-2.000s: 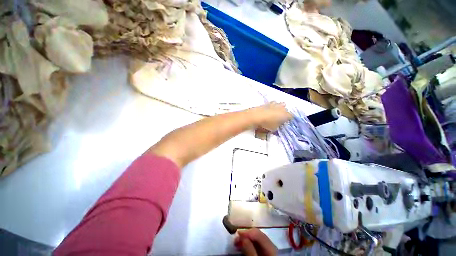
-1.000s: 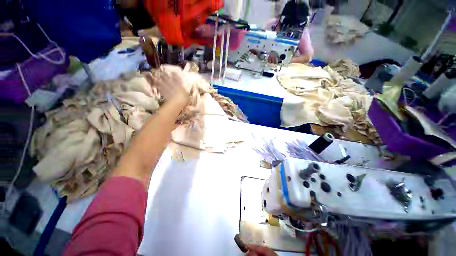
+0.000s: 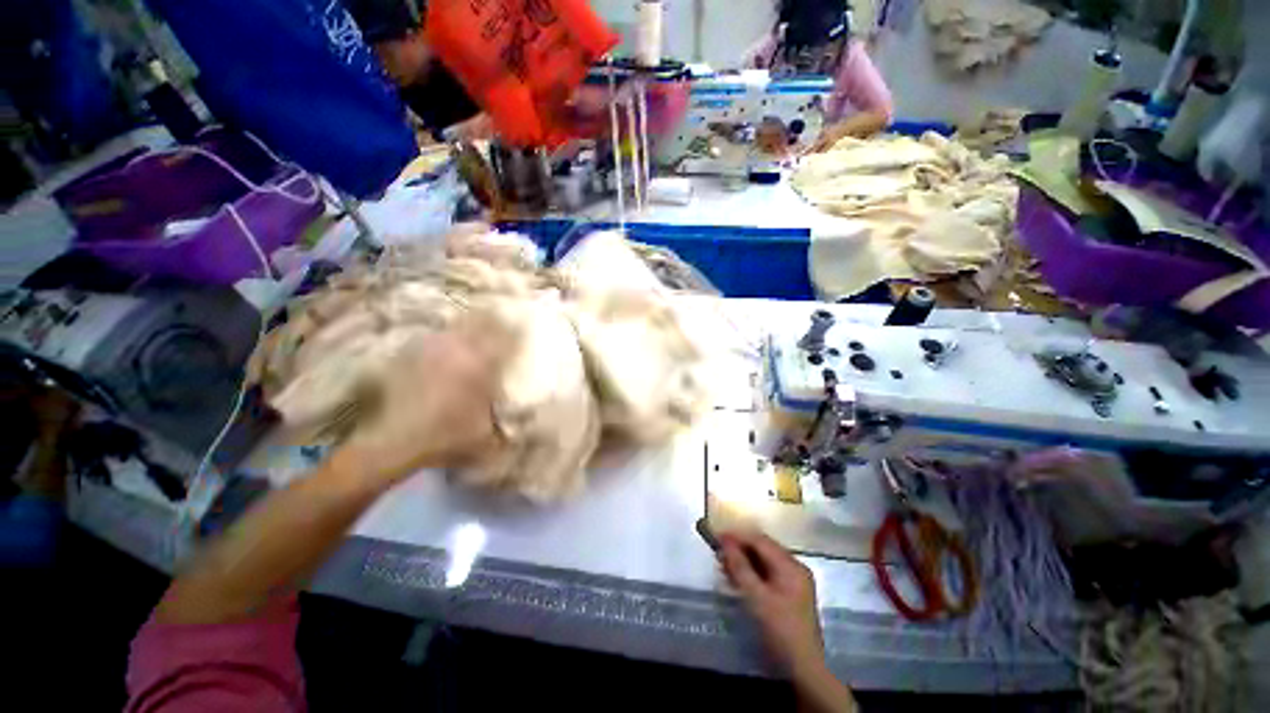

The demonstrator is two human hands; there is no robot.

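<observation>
My left hand (image 3: 439,390) is blurred and lies on the front of a large heap of cream garment pieces (image 3: 536,404), left of the sewing machine. Its fingers cannot be made out, so its grip is unclear. My right hand (image 3: 766,578) is at the table's front edge, fingers curled, beside a small dark piece (image 3: 708,532) at the corner of the machine bed; I cannot tell if it holds it. The white sewing machine head (image 3: 961,376) is to the right, with its needle area over a small yellow piece (image 3: 788,485). Red-orange handled scissors (image 3: 926,564) lie right of my right hand.
Lavender strips (image 3: 1010,557) hang right of the scissors, with cream cords (image 3: 1170,655) beyond. Behind are a blue bin (image 3: 752,258), another cream heap (image 3: 912,209) and purple bins (image 3: 1100,265). A person in pink (image 3: 857,98) sits across. A machine (image 3: 153,348) stands at left.
My left arm swept from the strips by the machine to the cream heap at left. The heap's pieces now spread nearer the machine. The view has tilted; my right hand stays by the bed corner.
</observation>
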